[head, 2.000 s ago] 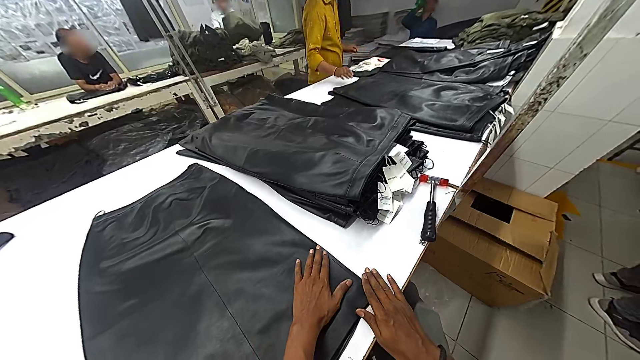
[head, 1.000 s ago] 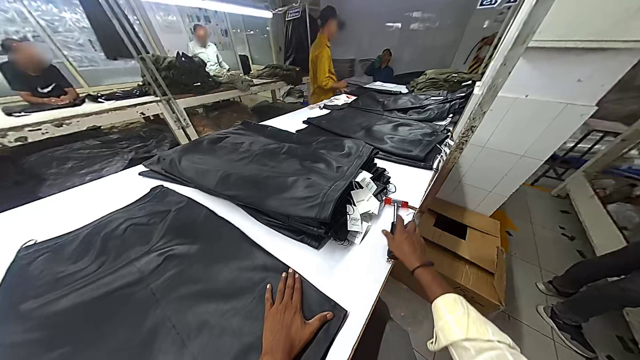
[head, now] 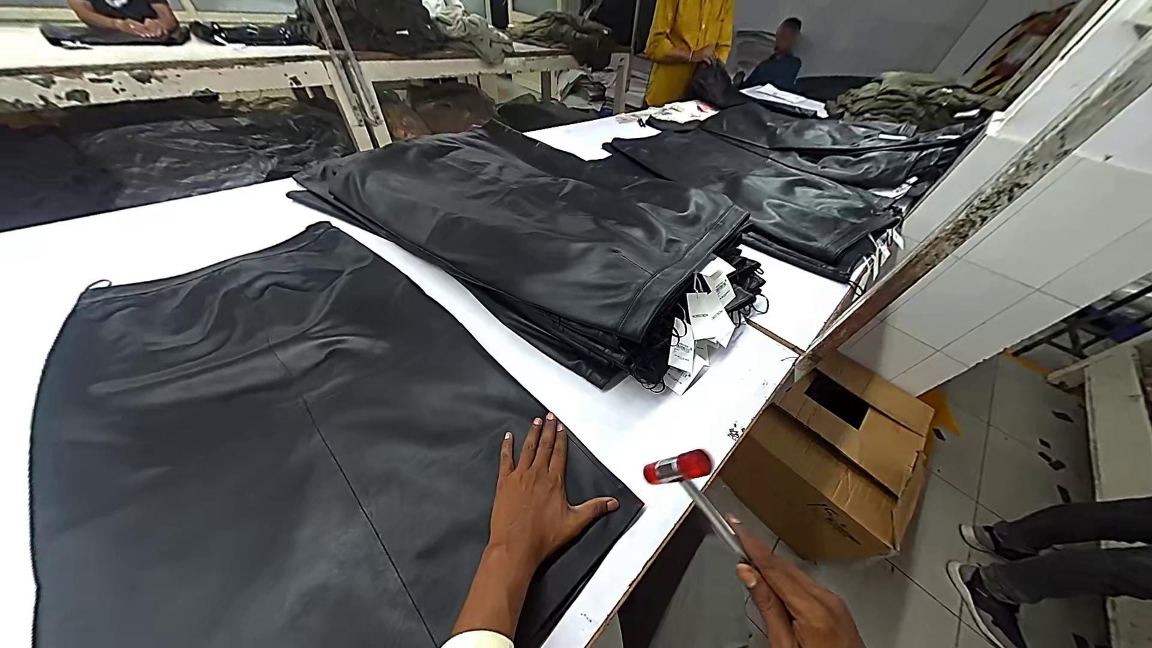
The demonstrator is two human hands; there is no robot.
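A black leather-look skirt (head: pixel 270 405) lies flat on the white table (head: pixel 621 409), its waistband at the upper left. My left hand (head: pixel 538 504) rests palm down on the skirt near its right corner, fingers apart, gripping nothing. Past the table's front edge, my right hand (head: pixel 792 594) is closed around the handle of a mallet with red faces (head: pixel 679 466). The mallet's head hangs over the table edge, to the right of the skirt. Behind the skirt sits a stack of similar black garments (head: pixel 540 225), with white paper tags (head: pixel 706 315) hanging from its right end.
Further back lie more black garments (head: pixel 783 189) and an olive pile (head: pixel 918 99). A cardboard box (head: pixel 837 459) stands on the floor right of the table, beside a worn post (head: pixel 972 198). A person in yellow (head: pixel 684 45) stands at the far end; another person's legs (head: pixel 1062 549) are at the right.
My right hand has come back toward me from beside the tagged stack, bringing the mallet, which lay on the table two seconds ago. My left hand stays on the skirt.
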